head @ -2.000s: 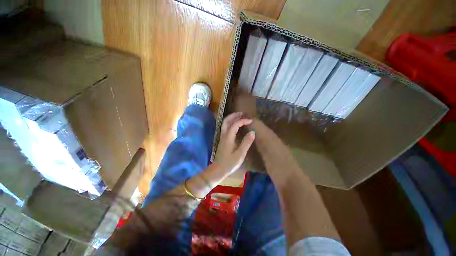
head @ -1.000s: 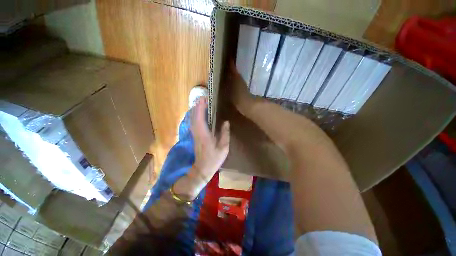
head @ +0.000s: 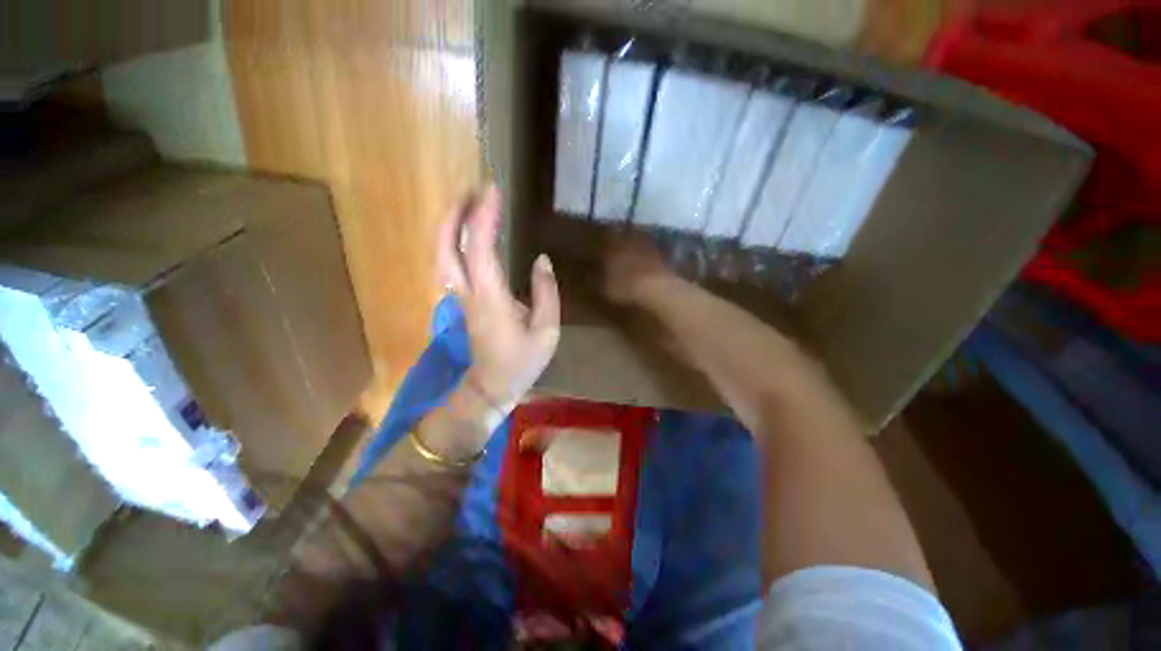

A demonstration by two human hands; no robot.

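An open brown shipping carton (head: pixel 961 254) stands tilted in front of me. A row of several white product boxes (head: pixel 694 153) in shiny clear film stands along its far side; the near part shows bare cardboard. My right hand (head: pixel 633 270) is inside the carton, just below the row, blurred; I cannot tell whether it holds anything. My left hand (head: pixel 503 305) is at the carton's left wall, outside it, with fingers apart and empty.
Another open carton (head: pixel 255 293) at left holds film-wrapped white boxes (head: pixel 96 382). A red plastic stool (head: pixel 573 560) is between my legs. Red plastic items (head: pixel 1095 165) are at the upper right. Wooden-look floor (head: pixel 344 115) lies between the cartons.
The carton and its row have shifted left in view. My right hand has moved from the left inner wall to the middle, below the row. My left hand has moved up slightly along the left wall.
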